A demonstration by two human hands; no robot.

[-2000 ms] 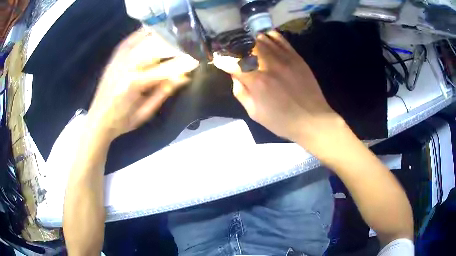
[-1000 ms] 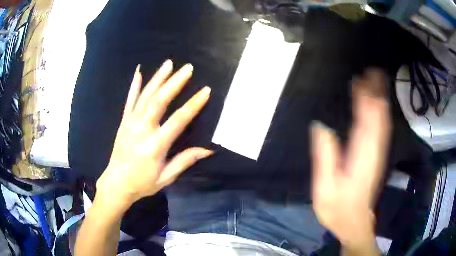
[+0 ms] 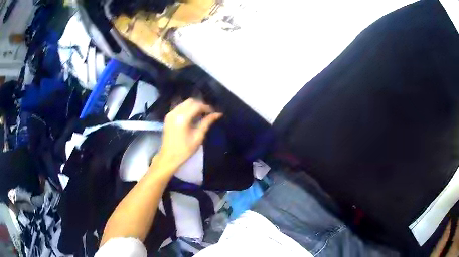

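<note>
The black garment panel (image 3: 377, 105) lies over the white table at the right and hangs over my lap. The white rectangular piece (image 3: 443, 208) lies on it at the lower right, cut off by the picture's edge. My left hand (image 3: 188, 128) is over the heap of cut pieces (image 3: 95, 185) left of the table, its fingers curled. A pale blue strip (image 3: 131, 125) runs up to this hand; I cannot tell if it is held. A skin-coloured patch, probably my right hand (image 3: 447, 238), shows at the lower right edge, mostly cut off.
The white table's (image 3: 251, 55) left corner and edge run diagonally beside the heap. Yellowish-brown worn material (image 3: 151, 25) lies beyond the table edge. A blue-edged item (image 3: 100, 90), black and white pieces and scraps fill the left. My lap in jeans (image 3: 302, 211) is below the panel.
The view has swung left, and the machine is out of the picture. My left hand has moved off the panel to the heap. The white piece now shows at the lower right.
</note>
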